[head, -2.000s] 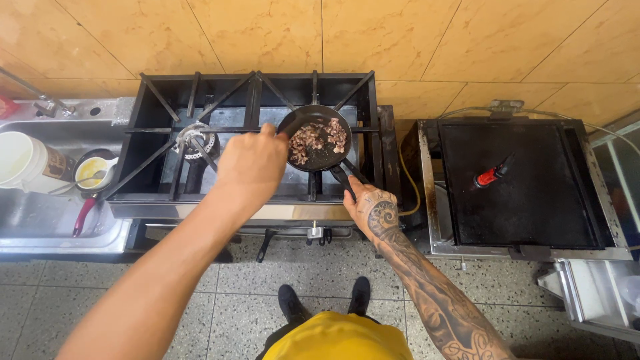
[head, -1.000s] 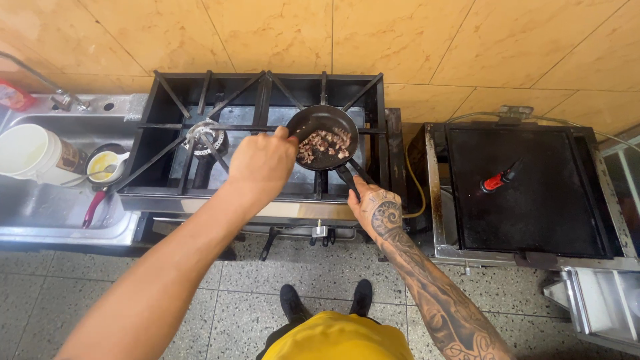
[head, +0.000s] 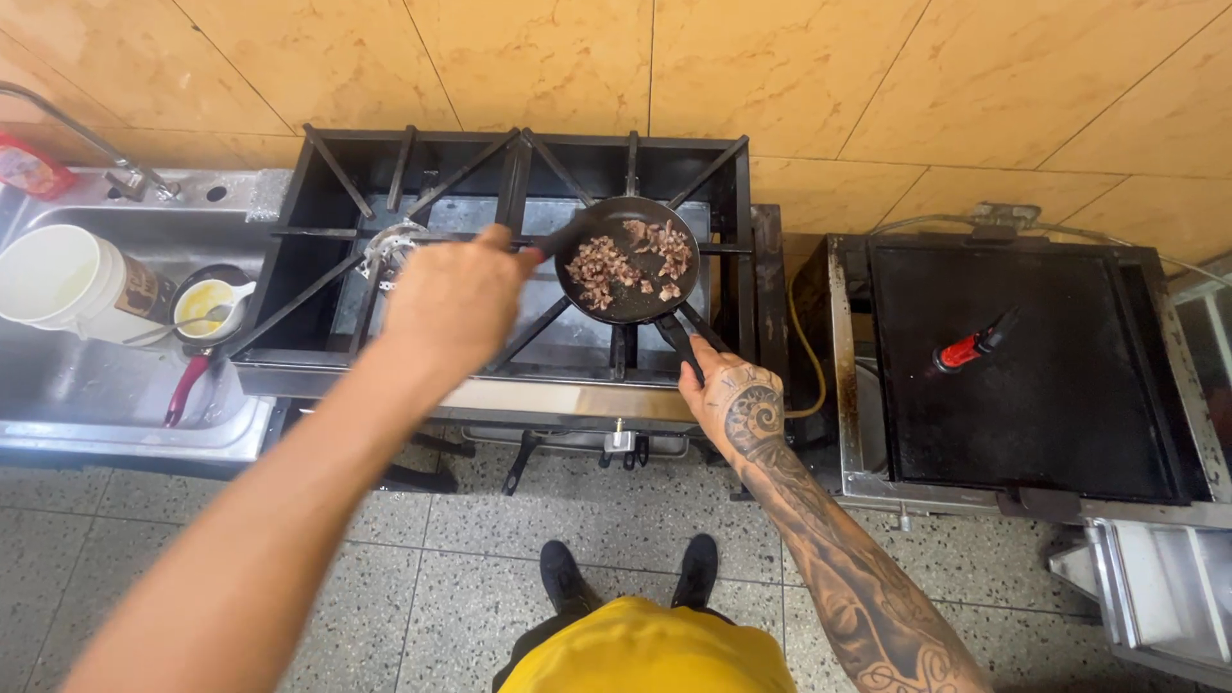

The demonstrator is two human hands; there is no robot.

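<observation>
A small black frying pan (head: 630,298) with chopped browned meat (head: 602,272) in it rests on the right burner grate of a gas stove (head: 481,390). Its handle is in my right hand (head: 733,390), at the pan's near right side. My left hand (head: 462,289) is closed around a dark utensil (head: 568,236), partly blurred, that reaches over the pan's left rim. The meat lies in two loose heaps, left and upper right, with bare pan between them.
To the left is a steel sink (head: 125,409) with a white bucket (head: 58,279), a white cup (head: 204,308) with a spoon, and a red-handled pan (head: 185,390). On the right stands a black griddle (head: 1039,414) with a red-handled lighter-like tool (head: 958,354) on it.
My left hand has drawn back to the left from over the pan, and the dark utensil now shows. The meat has been parted into two heaps. My right hand still holds the handle.
</observation>
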